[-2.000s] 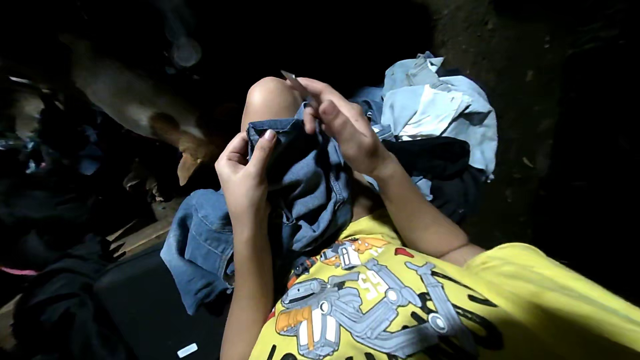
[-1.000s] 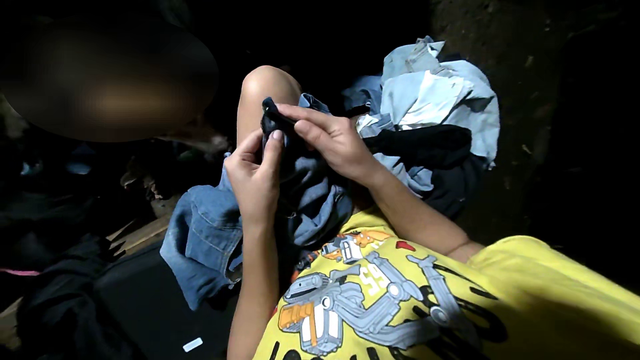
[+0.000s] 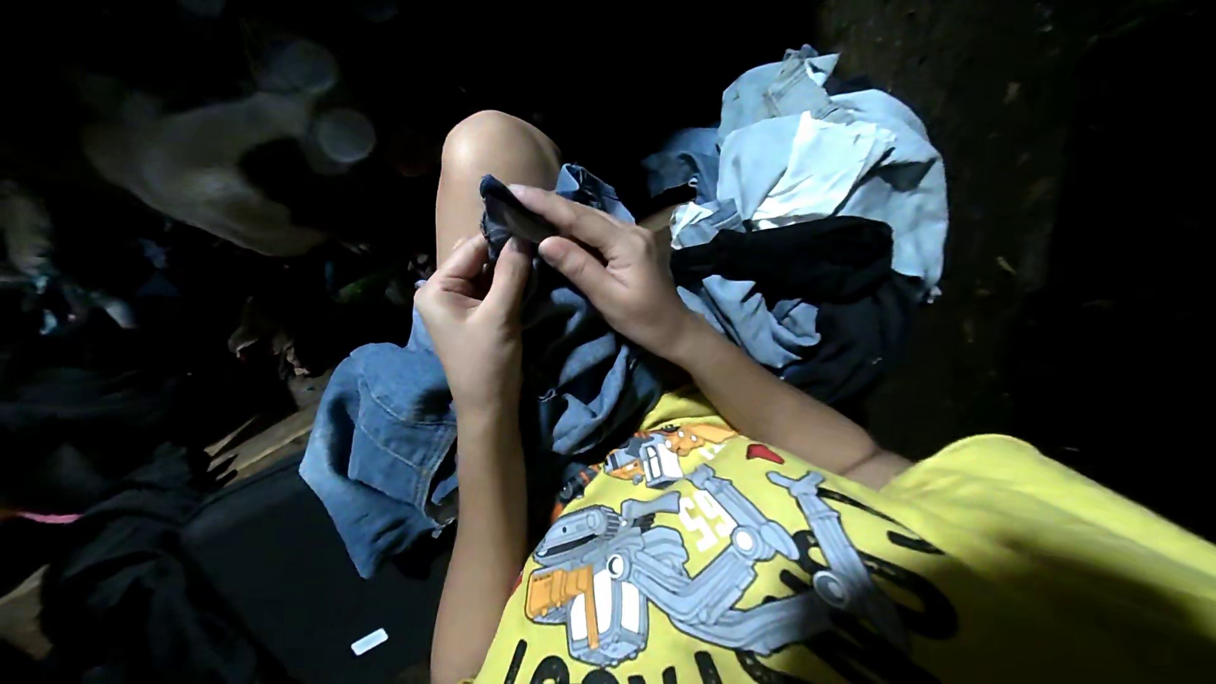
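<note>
Blue denim garment lies bunched over my lap, with a lighter blue part hanging to the left. My left hand pinches a dark edge of the denim between thumb and fingers, beside my bare knee. From the right, my right hand reaches to the same dark fold, its index finger and thumb on it. A thin dark item seems to lie between the right fingers and thumb, but I cannot tell what it is.
Light blue and black clothes are heaped at the right. A black flat surface at the lower left bears a small white piece. Dark cloth lies beside it. A blurred pale animal shows at the upper left.
Two seconds ago my right hand was raised with a thin pointed item between its fingers. It has since come down to the denim edge at my left hand.
</note>
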